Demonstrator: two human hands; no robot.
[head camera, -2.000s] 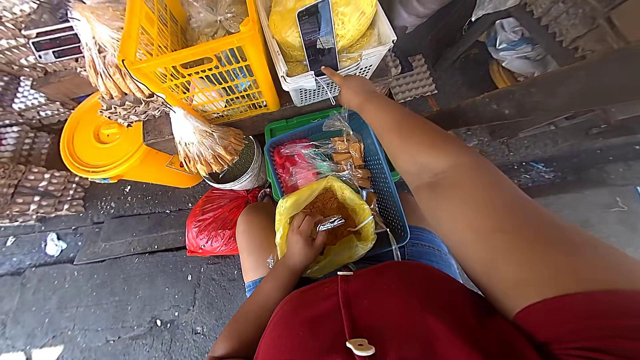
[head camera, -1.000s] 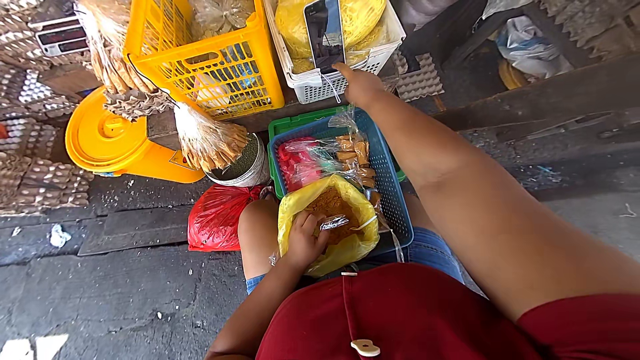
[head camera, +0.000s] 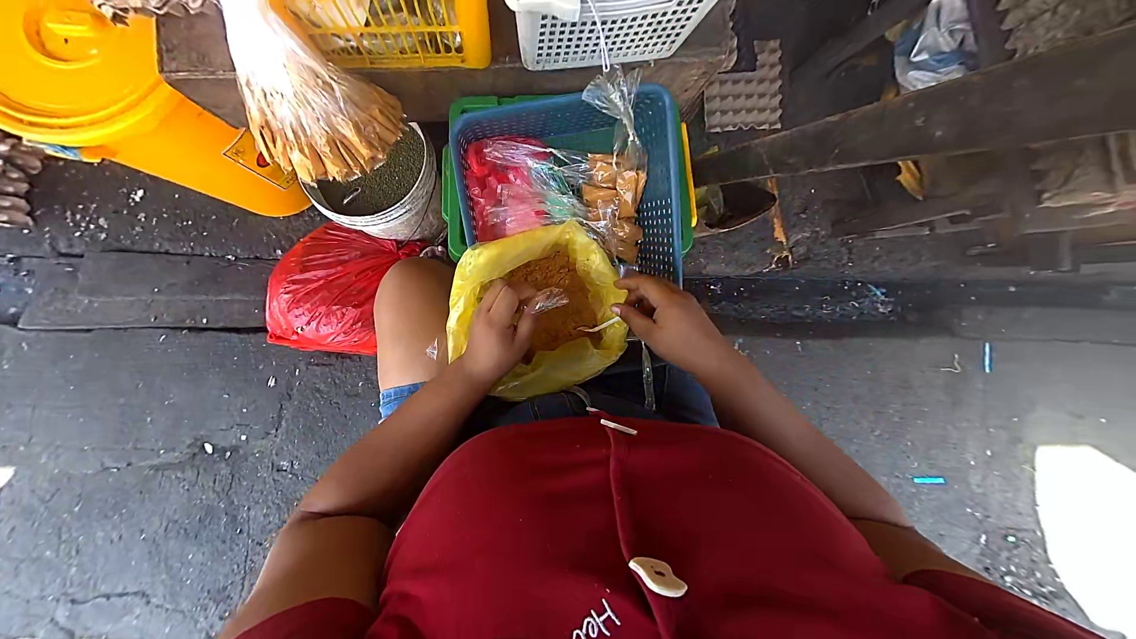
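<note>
A yellow plastic bag stands wide open on my lap, holding reddish-brown powder in which a white spoon handle rests. My left hand is over the bag's left side, its fingers closed on a small clear plastic bag. At the bag's right rim is my right hand, fingers bent near the spoon handle; whether it grips anything is unclear. Just beyond lies a blue basket with red and clear plastic bags and tied packets of brown powder.
A red plastic bag lies by my left leg, beside a pail of small green grains. Wrapped brown sticks hang over it. A yellow bin, a yellow crate and a white basket stand beyond. A wooden beam runs at right.
My right hand has come back from the phone at the white basket to the yellow bag's right rim. My left hand stays over the bag. The view has tilted down, and the phone is out of view.
</note>
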